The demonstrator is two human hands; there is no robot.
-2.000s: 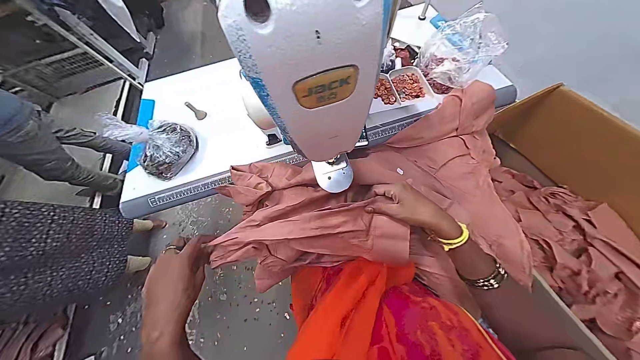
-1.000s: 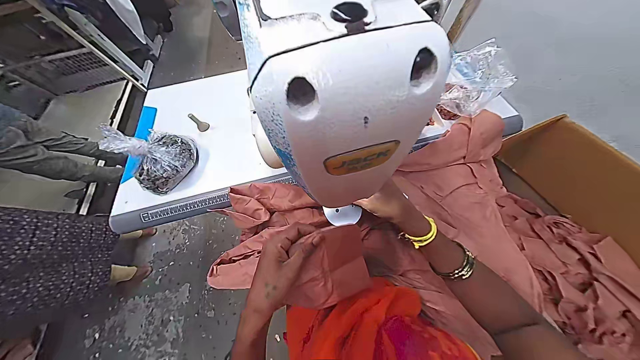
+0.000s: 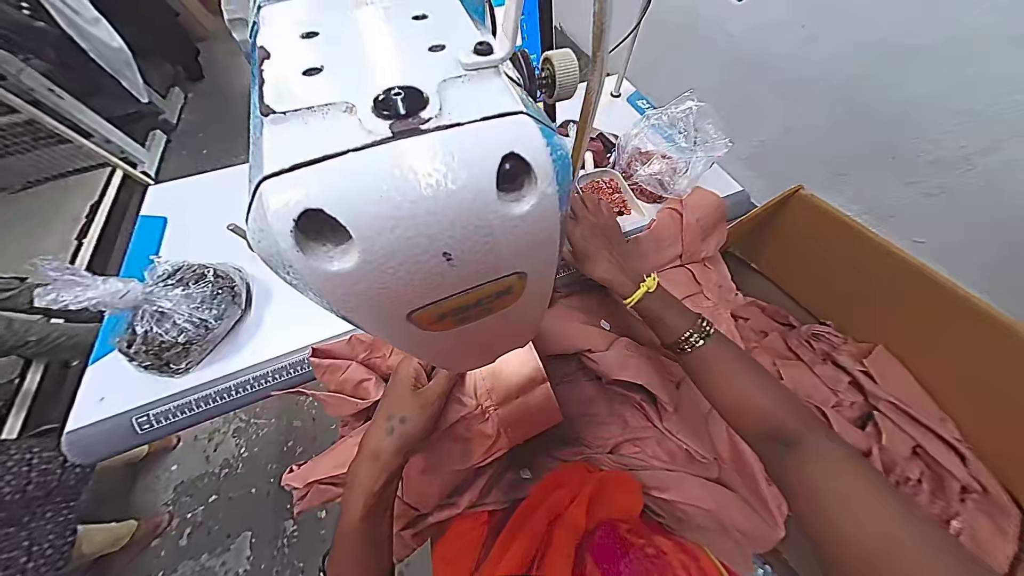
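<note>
A white Jack sewing machine head (image 3: 400,232) fills the upper middle of the view and hides its needle area. My left hand (image 3: 412,400) grips a salmon-pink cloth garment (image 3: 496,400) just below the machine's front. To the right of the machine, my right hand (image 3: 596,236) is at the near edge of a white tray of small reddish buttons (image 3: 606,194); its fingertips are partly hidden, so whether they hold a button cannot be told. The garment spreads from under the machine across the lap and up to the table's right end.
A tied plastic bag of dark small pieces (image 3: 184,320) lies on the white table (image 3: 200,208). An open clear plastic bag (image 3: 672,148) stands behind the tray. At right, a cardboard box (image 3: 904,280) holds more pink cloth. Another person's feet (image 3: 120,536) show at lower left.
My right hand has moved from beside the machine's front to the button tray. My left hand still holds the cloth. The view has shifted nearer the machine head.
</note>
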